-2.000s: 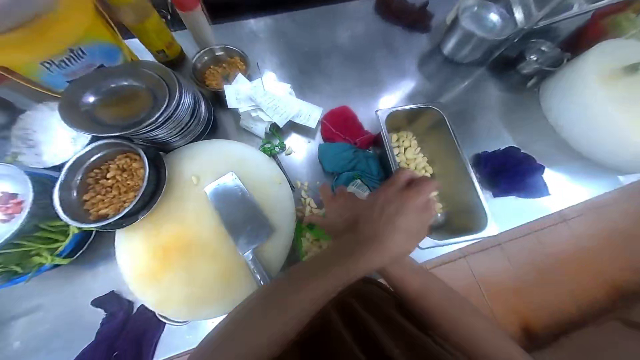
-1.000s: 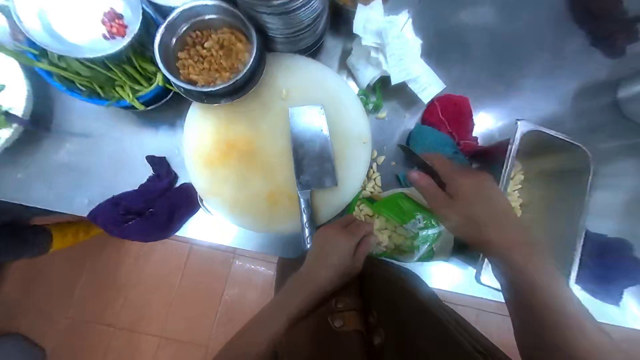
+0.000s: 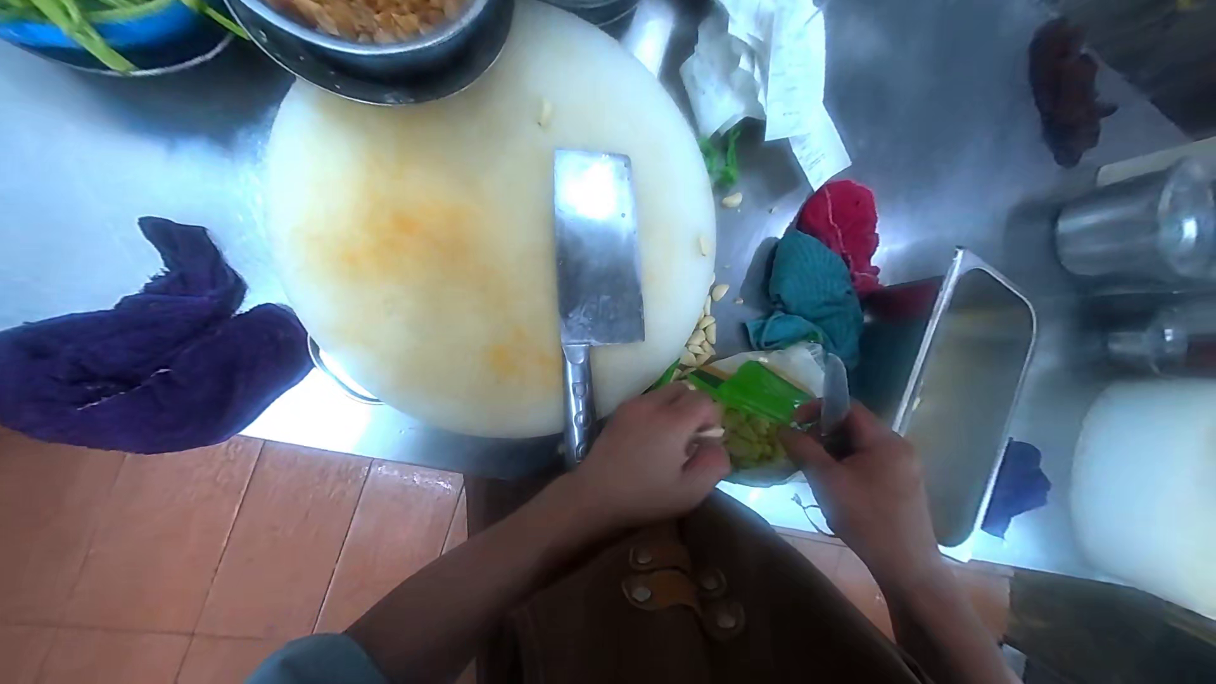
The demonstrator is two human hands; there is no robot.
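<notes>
Between my hands, at the counter's front edge, lies an open plastic bag (image 3: pixel 760 408) with a green print and pale garlic cloves inside. My left hand (image 3: pixel 665 451) is closed on a garlic clove (image 3: pixel 709 433) at the bag's left side. In my right hand (image 3: pixel 860 465) is a small knife (image 3: pixel 835 391), its blade pointing up over the bag's right edge. Loose garlic cloves (image 3: pixel 701 340) lie between the bag and the round white cutting board (image 3: pixel 427 256). A cleaver (image 3: pixel 598 256) rests on the board, handle toward me.
Teal (image 3: pixel 815 290) and red cloths (image 3: pixel 844 223) lie behind the bag. Right of it stands a deep steel pan (image 3: pixel 983 399). Purple cloth (image 3: pixel 161 351) hangs over the left edge. A bowl of brown pieces (image 3: pixel 380 19) overlaps the board's back; paper slips (image 3: pixel 788 85) lie behind.
My left hand, at the bag one second ago, now holds a clove. Two seconds ago a hand was over the steel pan. The view has shifted closer to the board.
</notes>
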